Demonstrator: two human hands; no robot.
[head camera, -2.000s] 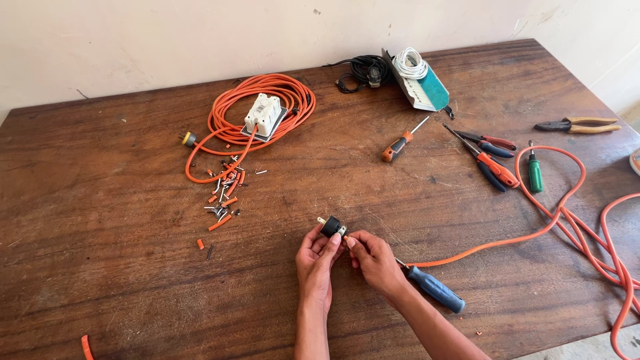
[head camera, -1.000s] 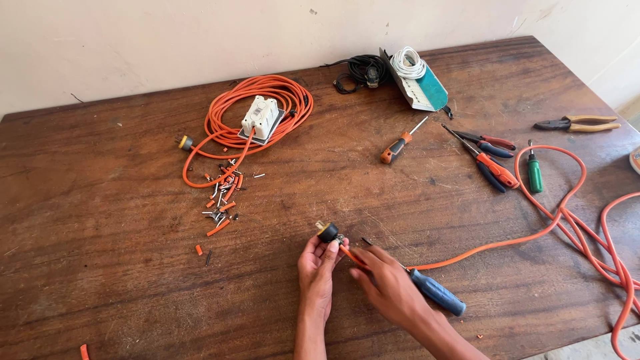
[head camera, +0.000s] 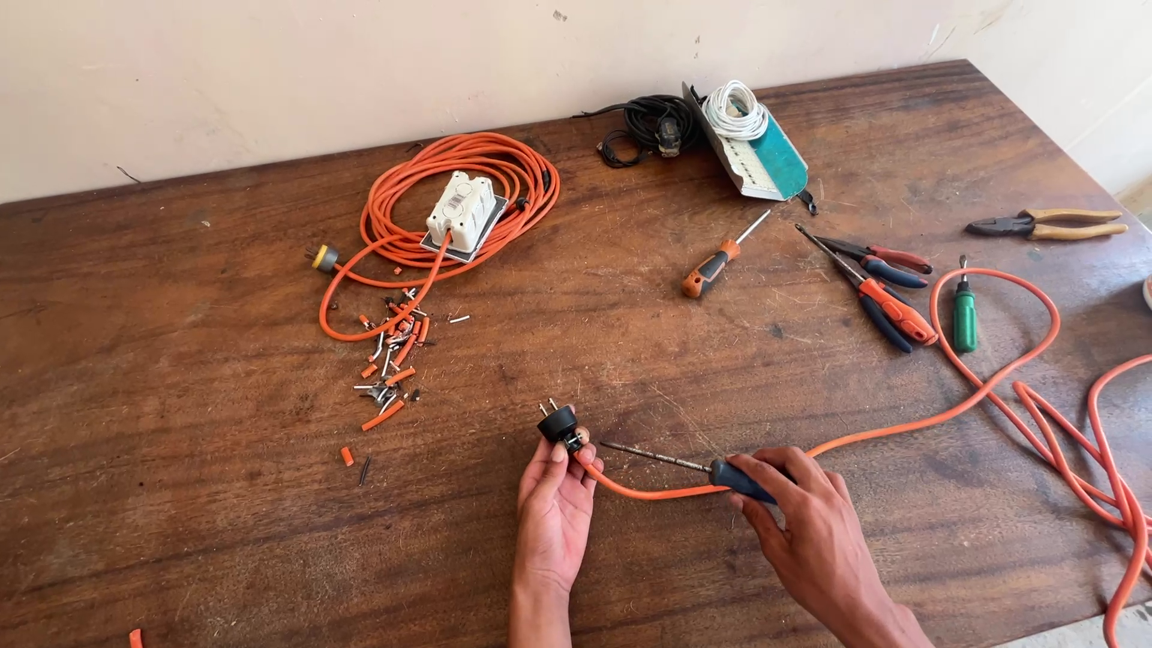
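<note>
My left hand (head camera: 556, 504), near the bottom middle, holds a black electrical plug (head camera: 558, 427) with its metal prongs pointing up and away. An orange cable (head camera: 648, 493) runs from the plug's clamp end toward the right, and small metal parts show at that end. My right hand (head camera: 805, 517) grips the blue handle of a screwdriver (head camera: 745, 479). The screwdriver's long shaft points left, its tip a little to the right of the plug and apart from it. The cable passes beneath the screwdriver's handle.
A coiled orange extension cord (head camera: 387, 193) with a white outlet box (head camera: 461, 211) lies back left, cable scraps (head camera: 396, 346) in front. Farther right are an orange-black screwdriver (head camera: 711, 270), a red-handled screwdriver (head camera: 900, 315), a green one (head camera: 964, 315), pliers (head camera: 1075, 223) and loose cable (head camera: 1102, 486).
My right hand has left the plug's cable end and moved right to the blue screwdriver, which lay on the table before. It now grips the handle. My left hand still holds the plug.
</note>
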